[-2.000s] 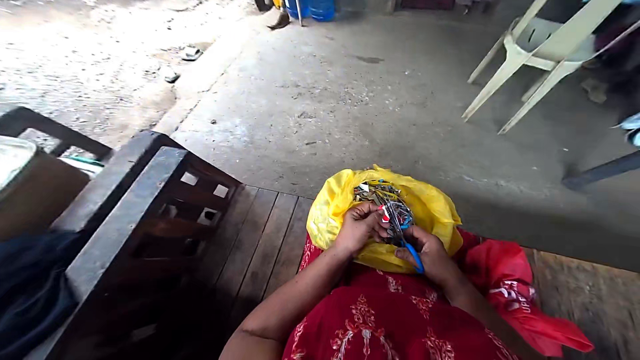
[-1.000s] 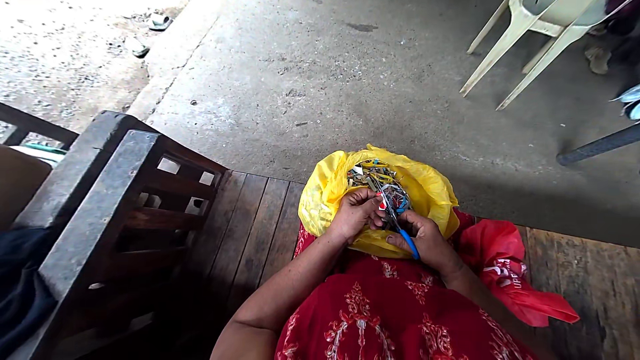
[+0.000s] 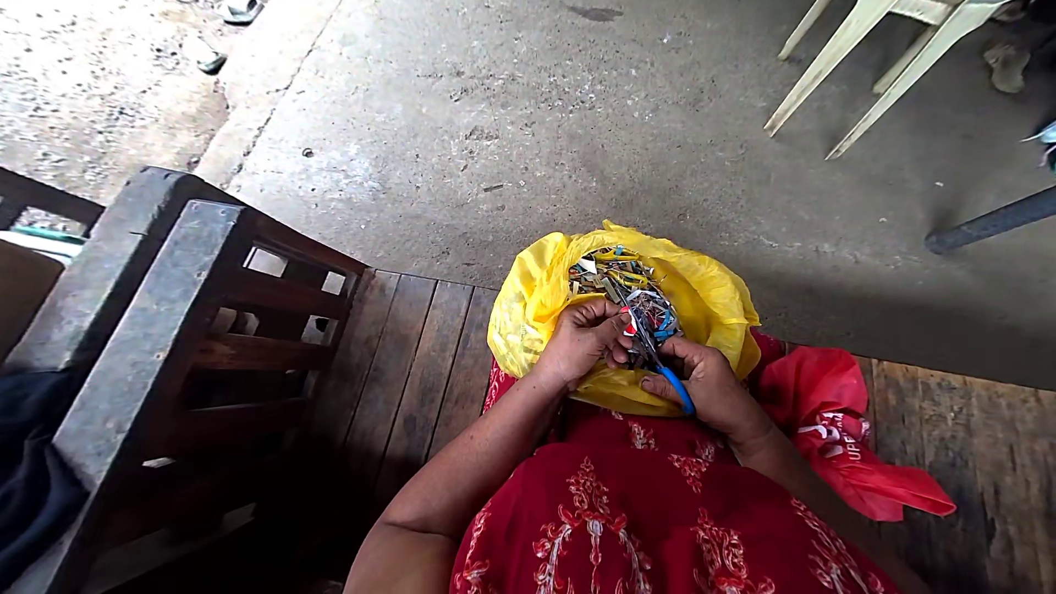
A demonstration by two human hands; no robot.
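A yellow plastic bag (image 3: 714, 285) lies wide-mouthed on my lap, full of small cut strips and scraps (image 3: 610, 276) in many colours. Above its near edge, my left hand (image 3: 584, 338) pinches a small red and white piece (image 3: 630, 322) between thumb and fingers. Blue-handled scissors (image 3: 676, 390) are in my right hand (image 3: 708, 381), their blades pointing away from me toward the held piece. Whether the blades touch that piece cannot be made out. Part of the scraps is hidden behind my hands.
I sit on a wooden slatted bench (image 3: 404, 346) with a slatted armrest (image 3: 272, 346) at left. A red plastic bag (image 3: 825, 412) with writing lies at my right. Beyond are a concrete floor (image 3: 462, 165), a pale plastic chair's legs (image 3: 895, 70) and a dark metal leg (image 3: 990, 221).
Both hands stay over the yellow bag, the left with the red and white piece, the right with the scissors. The view has tilted and shifted somewhat.
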